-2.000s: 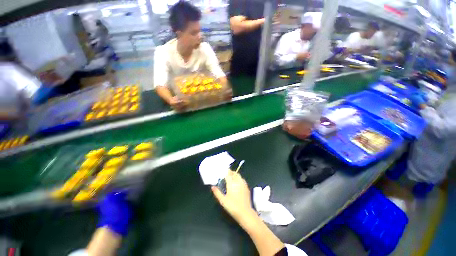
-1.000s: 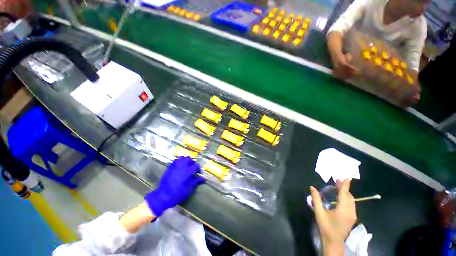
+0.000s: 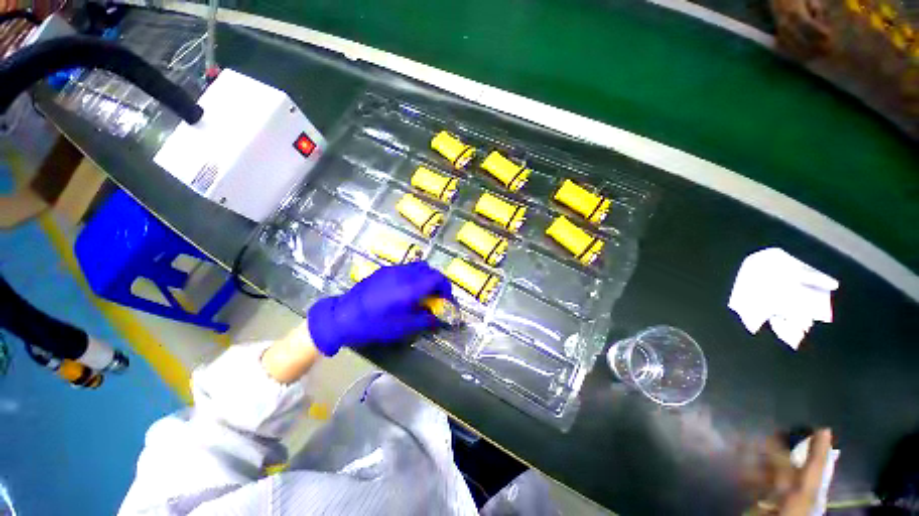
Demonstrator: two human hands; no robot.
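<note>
My left hand (image 3: 378,307), in a blue-purple glove, has its fingers on a yellow unit (image 3: 440,309) at the near edge of the clear blister tray (image 3: 534,348). Several other yellow units (image 3: 481,242) lie in the tray in slanted rows; the glove partly covers one. My right hand (image 3: 796,482), bare and blurred, is low at the right against a crumpled white wipe (image 3: 828,472); its grip is unclear and no swab is visible. A clear cup (image 3: 670,365) stands between the tray and the right hand.
A second white wipe (image 3: 784,294) lies beyond the cup. A white box (image 3: 242,146) with a red switch and a black ribbed hose (image 3: 111,62) are left of the tray. The green conveyor (image 3: 564,81) runs behind. A blue stool (image 3: 151,252) is below the bench edge.
My right hand has left the cup and moved down and right; the swab is no longer visible. My left hand now has a unit at its fingertips. The view has shifted closer over the tray.
</note>
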